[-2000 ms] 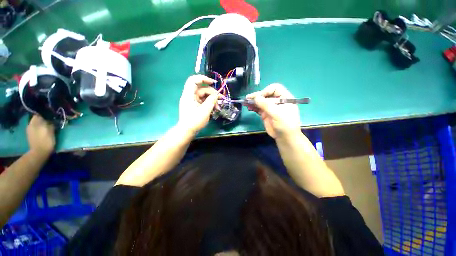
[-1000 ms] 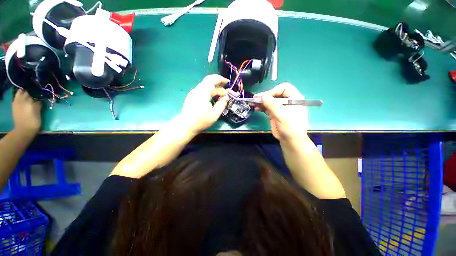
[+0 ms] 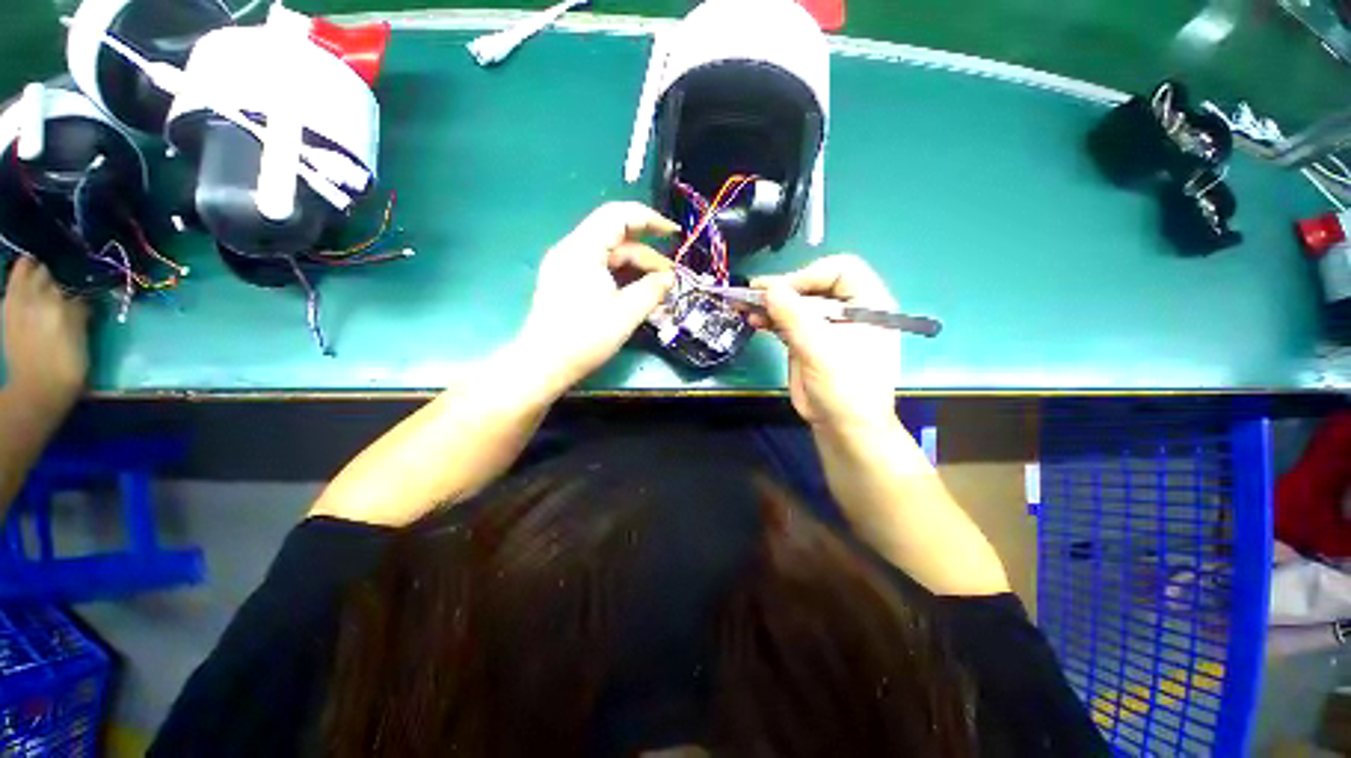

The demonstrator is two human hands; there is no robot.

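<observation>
A white camera housing (image 3: 741, 59) with an open black hollow lies on the green bench. Thin red, blue and purple wires (image 3: 713, 245) run from it to the front camera module (image 3: 701, 326) near the bench edge. My left hand (image 3: 593, 296) pinches the wires at the module's upper left; the exact wire is hidden by the fingers. My right hand (image 3: 842, 333) grips metal tweezers (image 3: 889, 319), their tips at the wire ends over the circuit board. Whether the tips hold a plug is too small to tell.
Several white-and-black housings (image 3: 274, 133) with loose wires stand at the left, beside another person's hand (image 3: 45, 333). Black modules (image 3: 1171, 156) lie at the right. A white cord with a plug (image 3: 511, 33) lies at the back. Blue baskets (image 3: 1156, 563) stand below the bench.
The view has shifted, so the housing sits higher in the picture than two seconds ago. The other person's hand has moved toward the left edge. My hands remain at the module.
</observation>
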